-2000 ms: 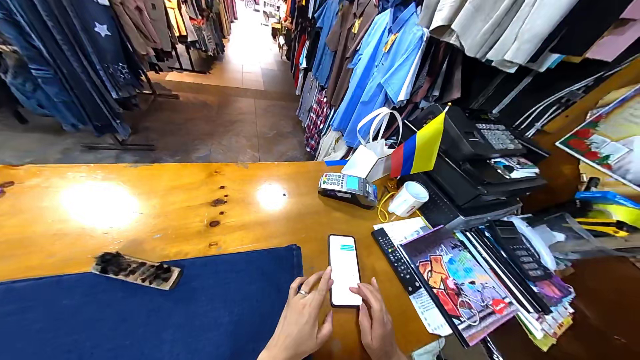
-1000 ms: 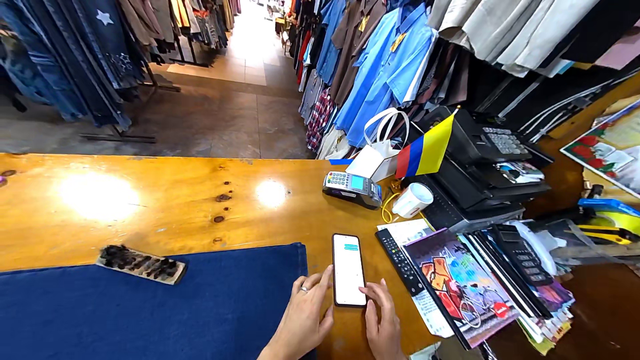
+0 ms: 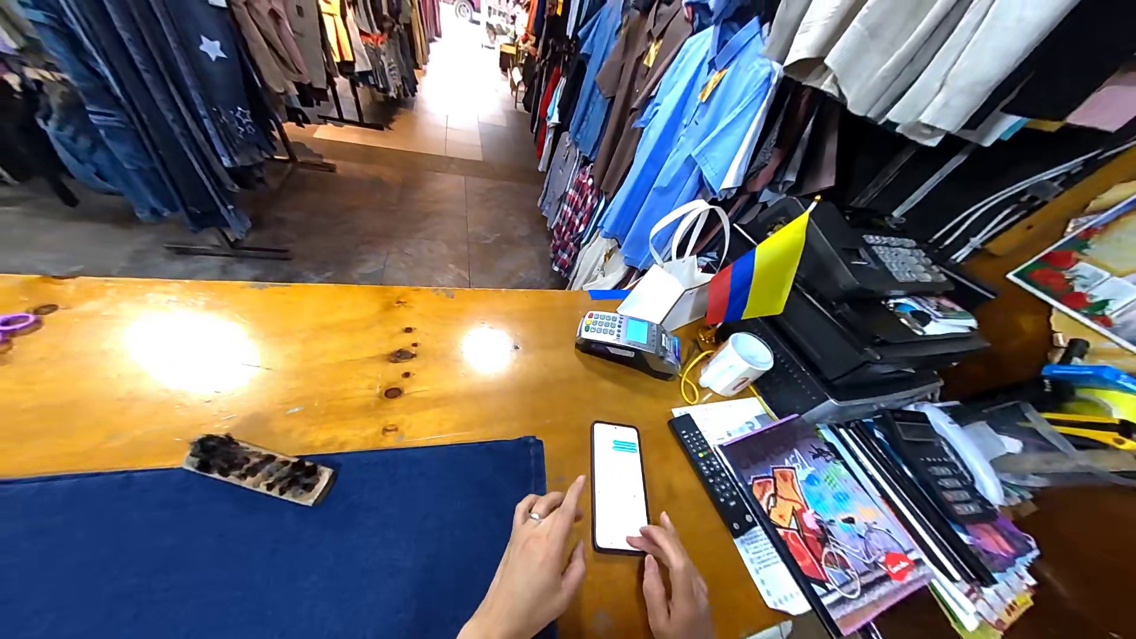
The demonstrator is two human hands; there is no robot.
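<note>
A smartphone [image 3: 619,484] with a lit white screen lies flat on the varnished wooden counter [image 3: 302,355]. My left hand [image 3: 540,555] is just left of the phone, fingers apart, a ring on one finger, holding nothing. At the phone's lower right corner is my right hand [image 3: 673,572], a fingertip at the bottom of the screen, holding nothing. Dark blue denim cloth [image 3: 266,550] covers the counter's near left part, and a wooden brush [image 3: 259,469] with dark, worn bristles rests across its far edge.
Right of the phone lie a remote control [image 3: 713,475], a notebook with a bicycle picture [image 3: 830,524] and a calculator [image 3: 941,470]. Beyond are a card terminal [image 3: 628,343], a white mug [image 3: 737,364], a paper bag [image 3: 666,293], a small flag [image 3: 761,271] and a cash register [image 3: 852,284]. Purple scissors [image 3: 16,324] lie far left.
The index finger of my left hand has shifted off the phone's left edge a little. The phone remains flat on the counter, my right hand at its lower right corner.
</note>
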